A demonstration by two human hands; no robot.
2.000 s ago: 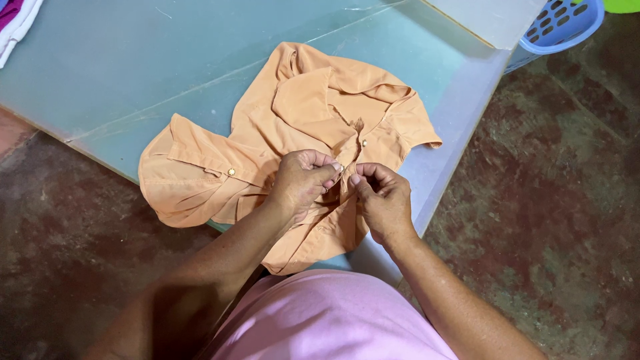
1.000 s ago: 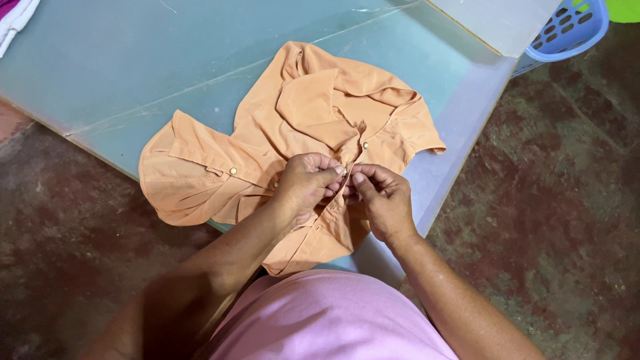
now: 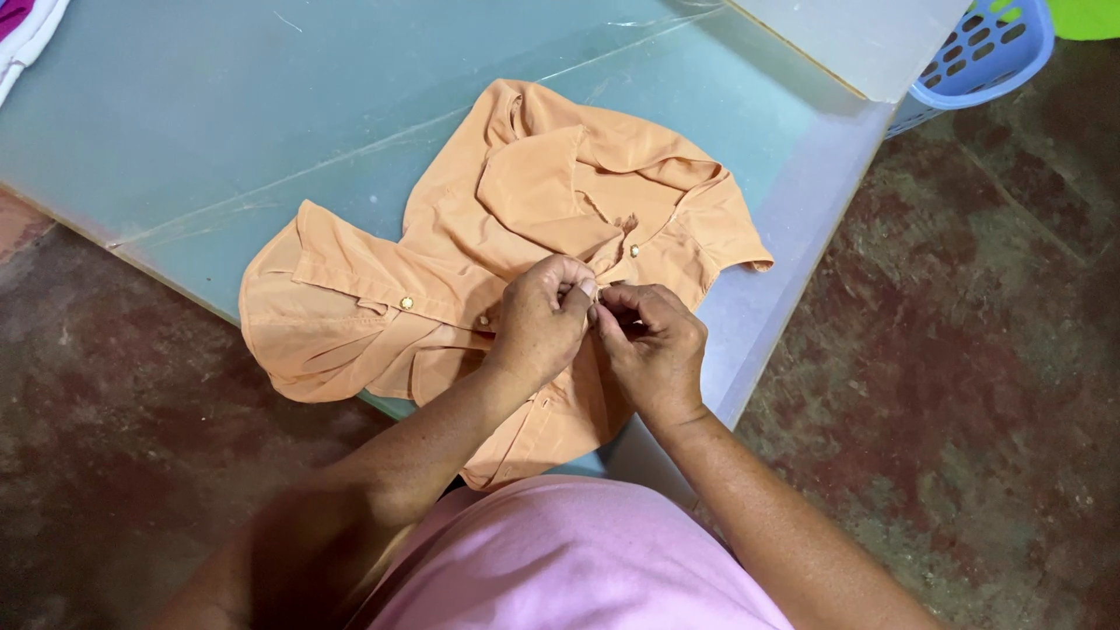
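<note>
A peach-orange short-sleeved blouse (image 3: 525,184) lies rumpled on the blue-green table, its front partly spread and its lower edge hanging over the table's near side. My left hand (image 3: 547,319) pinches the front placket between thumb and fingertips. Touching it from the right, my right hand (image 3: 652,337) grips the cloth at the same spot. Whatever lies between the fingertips is mostly hidden; a small light bit shows there. One gold button (image 3: 634,251) shows just above my hands, and another gold button (image 3: 407,303) is on the flap at the left.
The table (image 3: 289,105) has a plastic cover with creases and a near edge running diagonally. A pale raised panel (image 3: 840,35) is at the upper right, with a blue plastic basket (image 3: 989,83) beyond it. White and purple cloth (image 3: 26,44) sits at the upper left corner.
</note>
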